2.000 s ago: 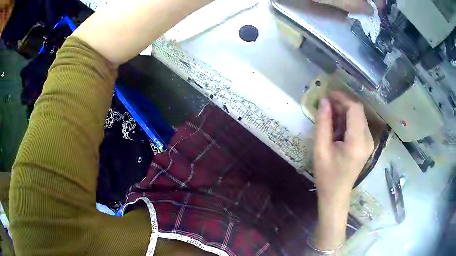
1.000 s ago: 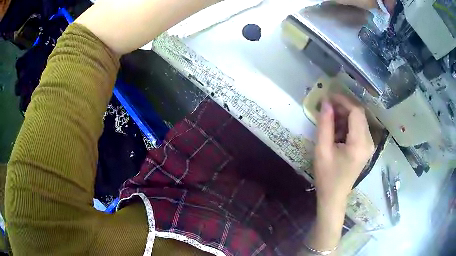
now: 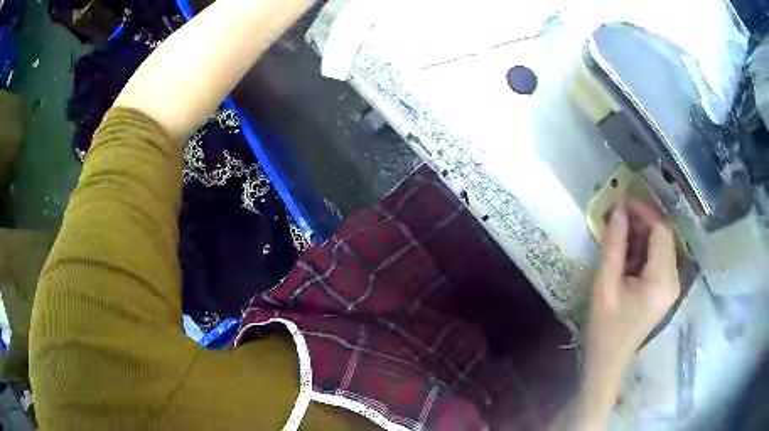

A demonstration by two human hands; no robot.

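Note:
A thin white fabric piece (image 3: 717, 63) lies at the upper right, over the far side of the shiny metal cloth plate (image 3: 653, 109); glare hides its outline. My right hand (image 3: 637, 265) is at the right, fingers curled and thumb near the fingertips, beside the cream machine cover (image 3: 603, 202). Whether it holds anything cannot be seen; a dark hollow shows between the fingers. My left forearm reaches out past the top edge, and my left hand is out of the picture. White material (image 3: 346, 42) lies at the table edge near that forearm.
The pale table has a chipped, speckled edge (image 3: 497, 210) and a dark round disc (image 3: 522, 80). A blurred slim tool (image 3: 685, 370) lies right of my right wrist. A blue bin rim (image 3: 270, 172) borders dark cloth with pale scrollwork (image 3: 215, 160). A plaid apron (image 3: 379, 278) covers my lap.
The view has shifted, so table and machine sit further right. More white fabric now shows at the cloth plate. The hand at the top edge has left the picture. My right hand keeps its pose.

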